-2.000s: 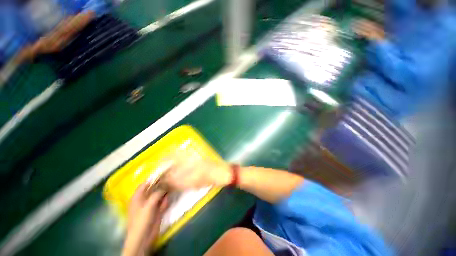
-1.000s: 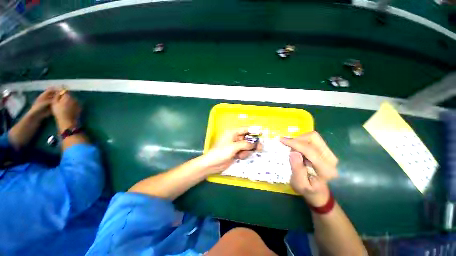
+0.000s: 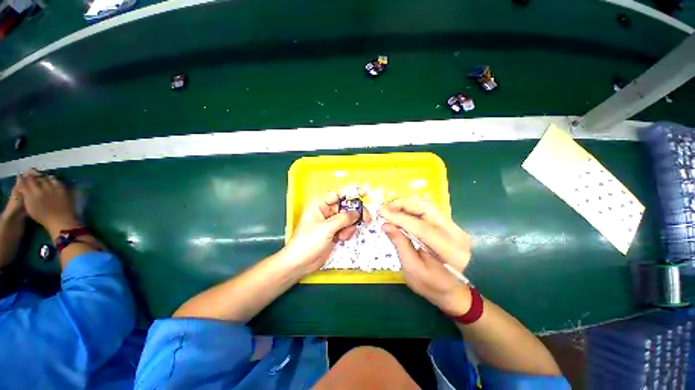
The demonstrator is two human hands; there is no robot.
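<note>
My left hand point(image 3: 316, 236) is over the yellow tray point(image 3: 367, 277) and holds a small black electronic module point(image 3: 350, 209) between thumb and fingers. My right hand point(image 3: 428, 251) is just right of it, closed on slim silver tweezers point(image 3: 456, 272), whose rear end lies along the palm toward the wrist. The tweezers' tip is close to the module; whether it touches cannot be told. Many small white pads point(image 3: 364, 251) with blue marks lie loose in the tray under both hands.
Several modules point(image 3: 376, 66) lie on the green belt point(image 3: 289, 84) beyond the white strip point(image 3: 228, 143). A cream pad sheet point(image 3: 587, 189) lies right. Blister trays point(image 3: 674, 190) and a wire spool point(image 3: 670, 285) are far right. A neighbour's hands point(image 3: 47, 199) are at the left. A white post point(image 3: 640, 87) stands upper right.
The view has swung round from its earlier tilt and steadied. Since one second ago, my right hand has come closer to the module in my left hand. The modules on the belt appear farther left.
</note>
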